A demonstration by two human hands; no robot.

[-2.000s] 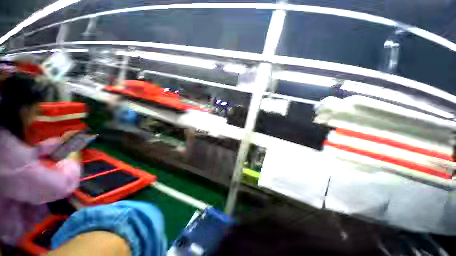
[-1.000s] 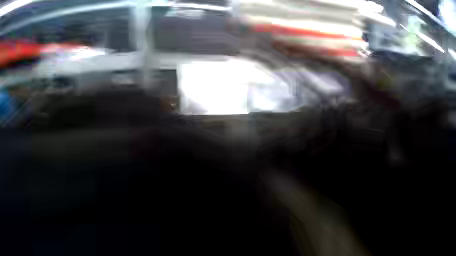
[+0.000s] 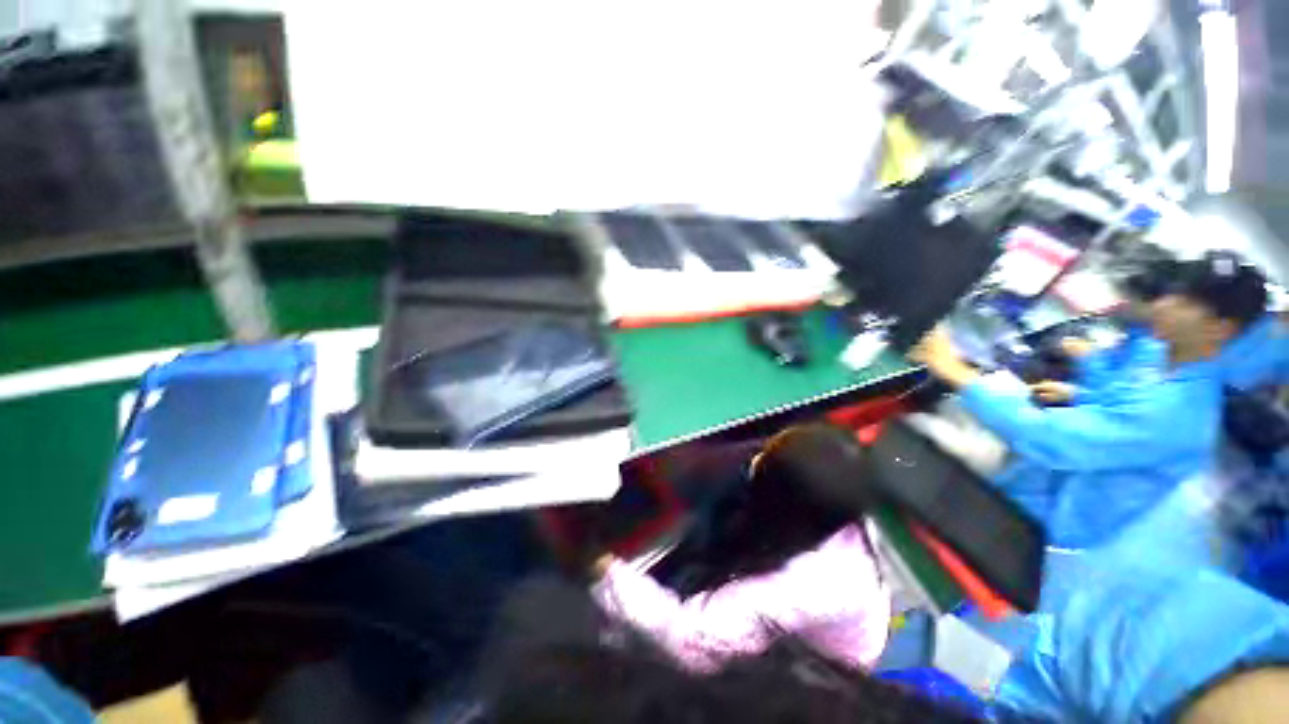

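Neither of my hands is in view. A blue sleeve and a bit of skin show at the bottom left edge, and a blue sleeve with bare arm at the bottom right corner. Nearest on the bench, blue tablet back covers (image 3: 212, 446) with small pale labels lie stacked on white sheets (image 3: 212, 573). Right of them a black tray (image 3: 495, 290) rests on white foam. A glossy dark screen unit (image 3: 530, 379), possibly under clear film, lies in its front part.
A white foam tray (image 3: 707, 304) with dark units in slots stands behind. A small black device (image 3: 775, 337) lies on the green bench (image 3: 693, 375). A person in pink is low in front; a person in blue (image 3: 1131, 410) sits right. A white post rises left.
The view has swung right and down from the shelf and the neighbour in pink at the left, through a blurred frame, to the bench with blue covers and black tray.
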